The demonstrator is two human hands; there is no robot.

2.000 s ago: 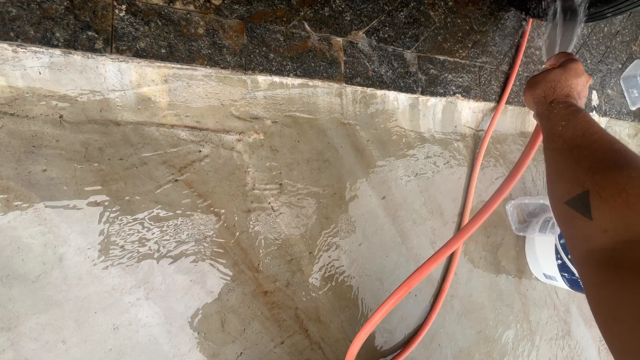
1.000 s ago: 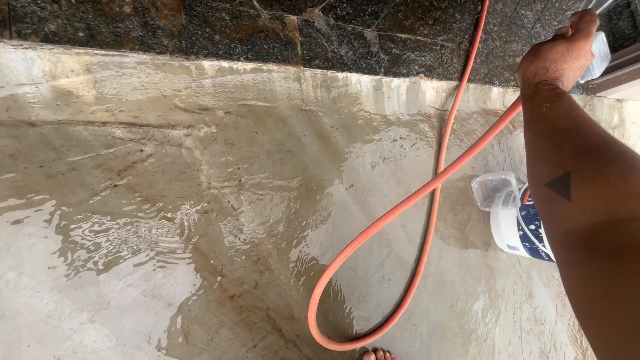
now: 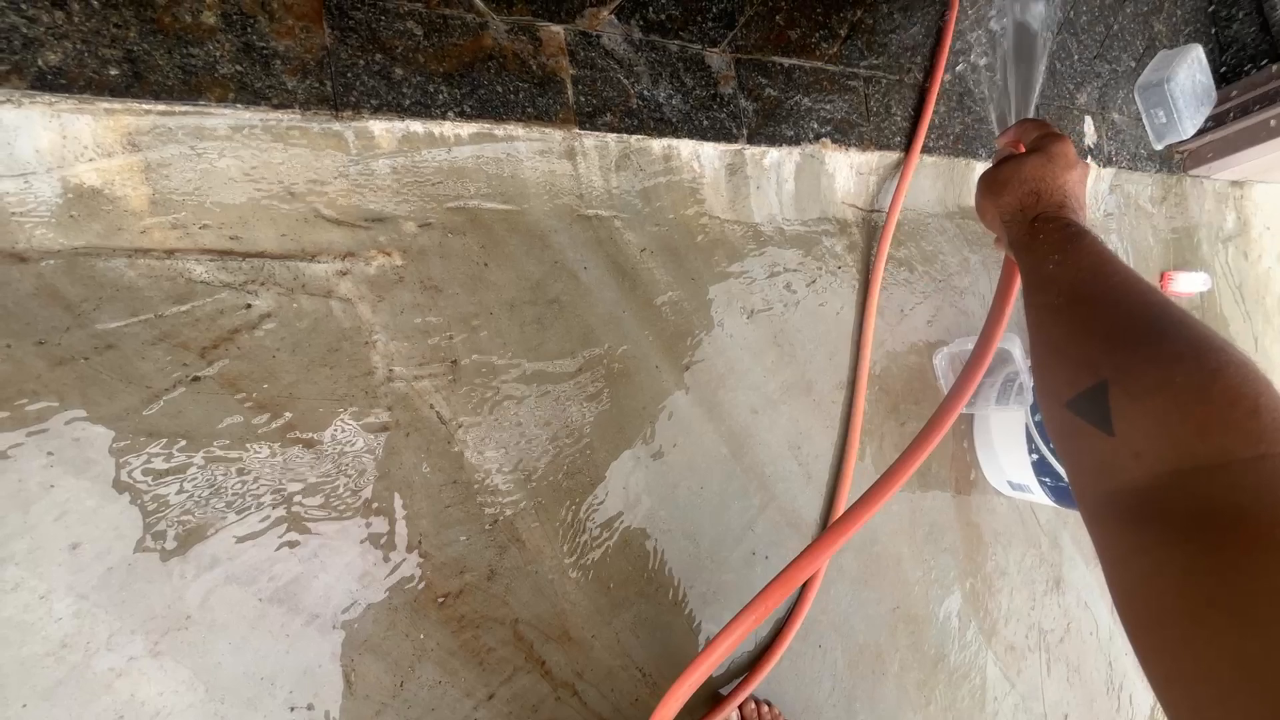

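Observation:
My right hand (image 3: 1035,180) is shut on the end of an orange hose (image 3: 945,410), at the upper right. Water (image 3: 1022,60) sprays from it over the dark speckled stone tiles (image 3: 650,85). The hose hangs from the hand, crosses itself lower down and also runs up onto the tiles. A clear plastic container (image 3: 1175,95) lies on the tiles to the right of the hand. My left hand is out of view.
Wet concrete (image 3: 560,400) spreads below the tile edge. Partly behind my forearm are a white and blue bucket (image 3: 1005,450) and a clear plastic tub (image 3: 985,375). A small red and white object (image 3: 1186,283) lies farther right. Toes (image 3: 755,710) show at the bottom edge.
The hand has turned from pointing up and right, a second ago, to pointing up at the tiles. The spray shows plainly again, and the clear container stands apart from the hand.

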